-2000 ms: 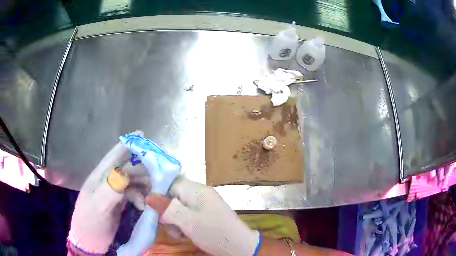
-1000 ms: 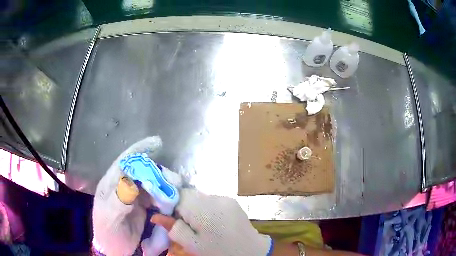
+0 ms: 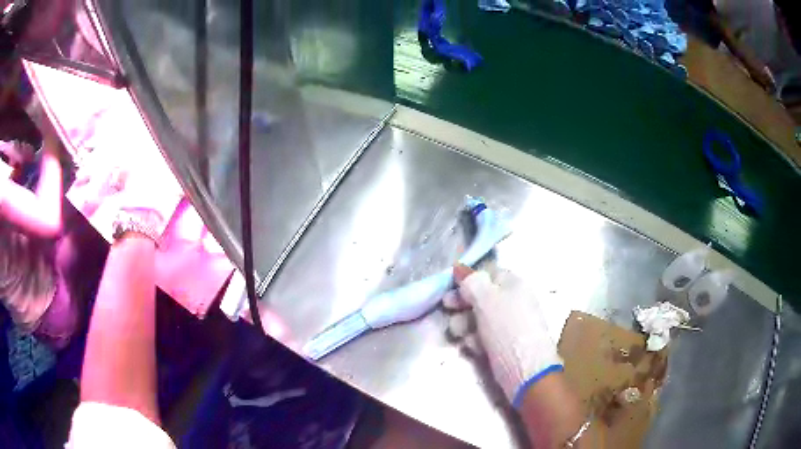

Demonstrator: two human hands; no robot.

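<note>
The light-blue moulded leg part (image 3: 408,298) lies diagonally over the metal bench, with its dark-blue-marked end up and to the right and its other end near the bench's front edge. My right hand (image 3: 501,324), in a white knit glove with a blue cuff edge, is closed on it near the marked end, with a bare fingertip showing. I cannot tell if the part touches the bench. My left hand does not show clearly as mine anywhere.
At far left, a bare forearm (image 3: 123,324), seemingly another person's, reaches over pink-lit surfaces. Right: cardboard (image 3: 588,359) with a small cup (image 3: 631,395), crumpled rag (image 3: 660,323) and squeeze bottles (image 3: 685,267). Dark-blue items (image 3: 722,158) lie on the green surface (image 3: 562,114). A dark cable hangs left.
The view has swung left and tilted. The part is now stretched out over the bench in my right hand alone. My left hand has let go of it.
</note>
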